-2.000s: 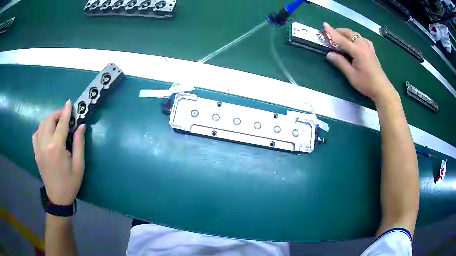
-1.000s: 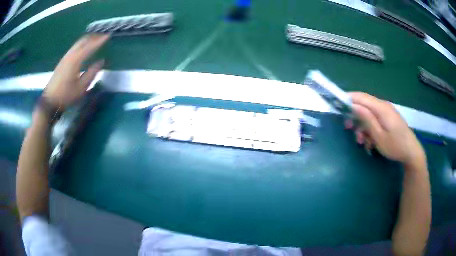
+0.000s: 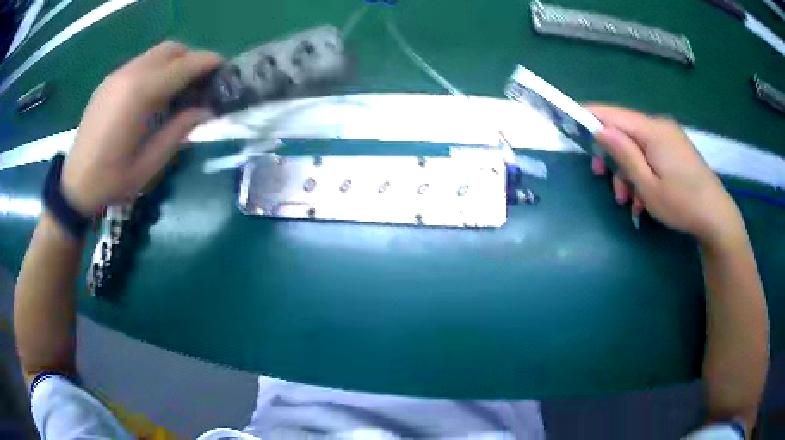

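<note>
My left hand [image 3: 138,120] is at the upper left, shut on a thick grey housing bar [image 3: 284,67] with large dark round sockets; the bar is blurred and appears raised. My right hand [image 3: 658,168] is at the right, shut on a thin silver strip [image 3: 551,103] that points up and left. Between the hands, the silver fixture plate [image 3: 370,202] lies flat on the green bench, with a row of small holes and a dark fitting [image 3: 521,191] at its right end. A second housing bar [image 3: 108,245] lies below my left hand, partly hidden by it.
A silver perforated bar [image 3: 611,32] lies at the upper right. Smaller dark parts lie at the far left [image 3: 33,97] and far right edge [image 3: 769,93]. Clear tubing [image 3: 422,60] runs from a blue hose at the top edge. A white strip [image 3: 404,116] crosses the bench behind the plate.
My left hand has left the bar at the left and taken hold of the one farther back, bringing it nearer. My right hand has brought the strip from the back towards me, off the bench.
</note>
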